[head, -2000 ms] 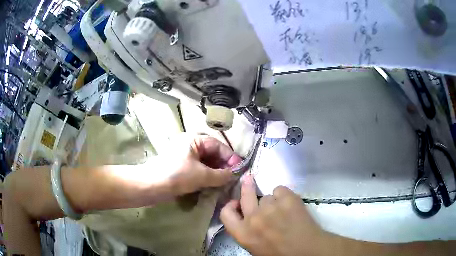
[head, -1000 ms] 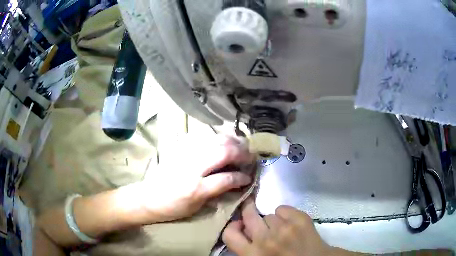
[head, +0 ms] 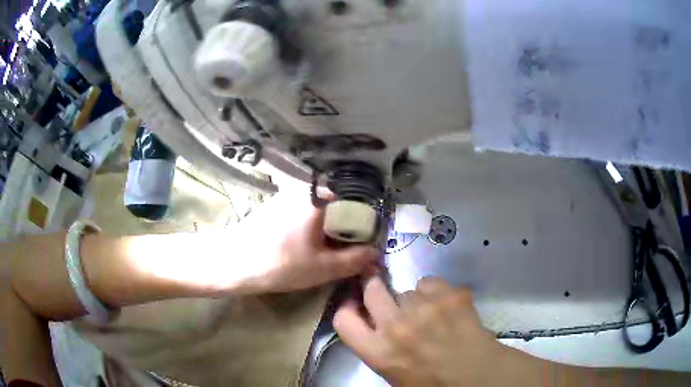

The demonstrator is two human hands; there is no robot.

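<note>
Khaki fabric (head: 250, 340) lies under and left of the hands, with its edge running up between the fingertips toward the presser foot. My left hand (head: 292, 246) lies on the fabric beside the needle area, thumb and fingers closed on the fabric edge; its fingertips are partly hidden behind the cream block (head: 351, 220). My right hand (head: 417, 329) is just below, its index fingertip and thumb at the same edge, near the left fingertips. The off-white sewing machine head (head: 364, 75) stands above them. The needle and foot are mostly hidden.
Black-handled shears (head: 653, 283) lie right of the grey machine bed (head: 523, 219). A paper note (head: 576, 83) hangs at the upper right. A machine lamp (head: 148, 180) hangs left of the head. Other machines and clutter fill the blurred far left.
The view has shifted, so the machine head appears farther left than one second ago. My left hand stays on the fabric edge by the needle area, and my right hand stays just below it.
</note>
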